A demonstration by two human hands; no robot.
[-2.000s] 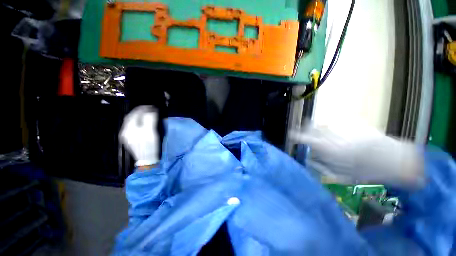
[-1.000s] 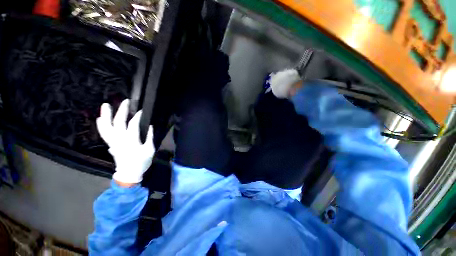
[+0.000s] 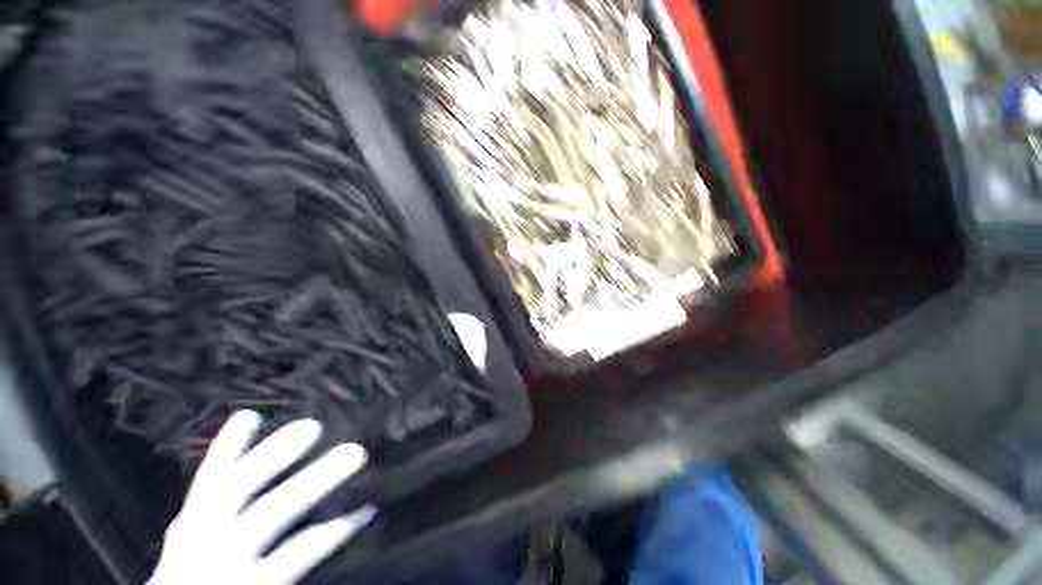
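A large black bin (image 3: 509, 425) fills the left of the view, full of loose finger-length black sleeves (image 3: 251, 229). Beside it a smaller black box holds a heap of long shiny screws (image 3: 583, 160), with a white piece (image 3: 628, 326) at its near end. My left hand (image 3: 257, 514), in a white glove, is at the bin's near edge, cut off by the picture's bottom. Its fingers are spread and nothing shows in it. My right hand is not in view; only a blue sleeve or clothing shows at the bottom.
A red strip (image 3: 731, 149) runs along the right side of the screw box. A dark tray (image 3: 966, 246) surrounds it on the right. Pale metal bars (image 3: 926, 463) stand at the lower right. Blurred objects lie at the top right.
The view has moved in close over the bins. My left hand now shows at the bin's near edge, fingers still apart. My right hand and the orange fixture have left the picture.
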